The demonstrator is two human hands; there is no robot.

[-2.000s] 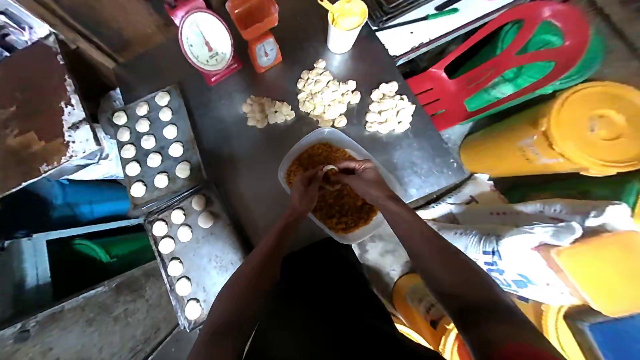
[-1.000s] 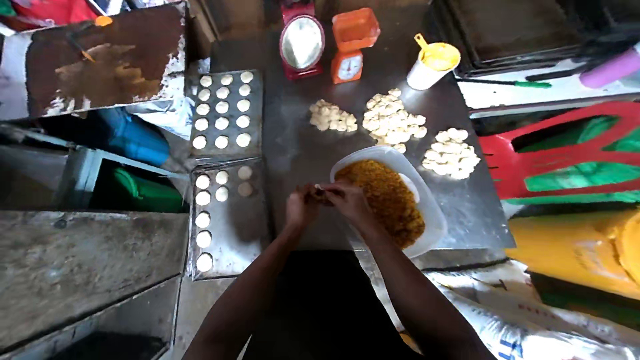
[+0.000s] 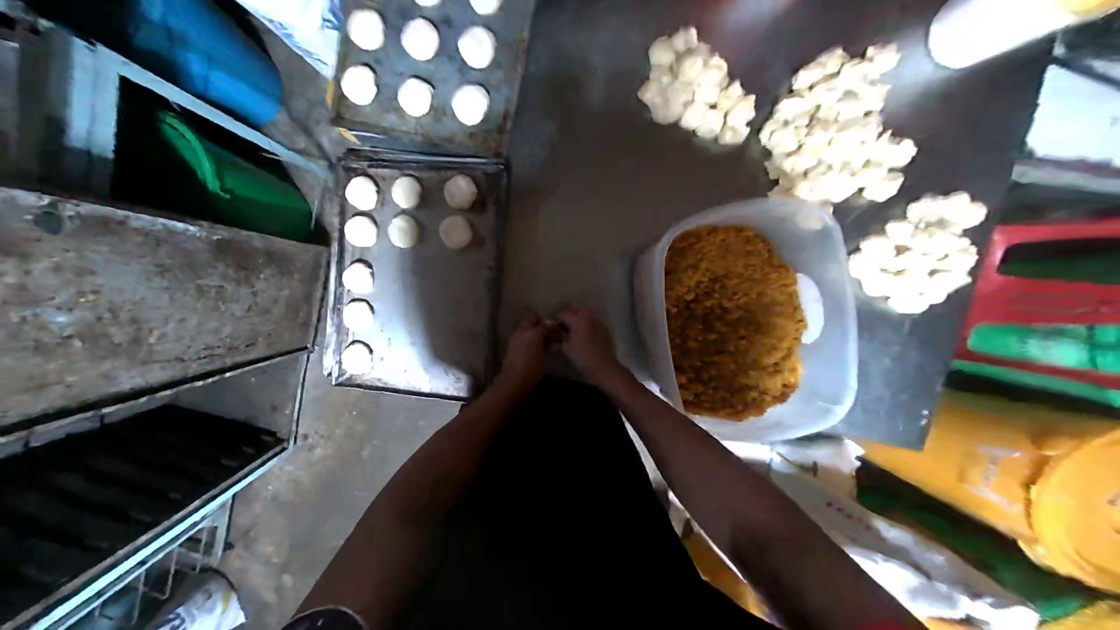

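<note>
My left hand (image 3: 527, 346) and my right hand (image 3: 584, 337) meet at the near edge of the dark table, pinching a small piece of dough (image 3: 551, 325) that their fingers mostly hide. Just right of them stands a translucent plastic tub (image 3: 831, 350) of crumbly orange-brown filling (image 3: 731, 324). To the left lies a metal baking tray (image 3: 420, 324) with round dough balls along its left side and top. Another tray (image 3: 385, 131) with rows of dough balls adjoins it above. Beyond the tub are three piles of dough pieces (image 3: 696, 87), (image 3: 836, 131), (image 3: 914, 254).
A white container (image 3: 971, 35) stands at the top right. A red plastic chair (image 3: 1015, 297) and a yellow drum (image 3: 989, 464) are beyond the table's right edge. At the left are a blue barrel (image 3: 210, 61), a green bin (image 3: 254, 192) and a worn metal surface (image 3: 157, 297).
Both hands have moved left from over the tub to the table between tub and tray, still together at the dough. The view has shifted closer to the left tray.
</note>
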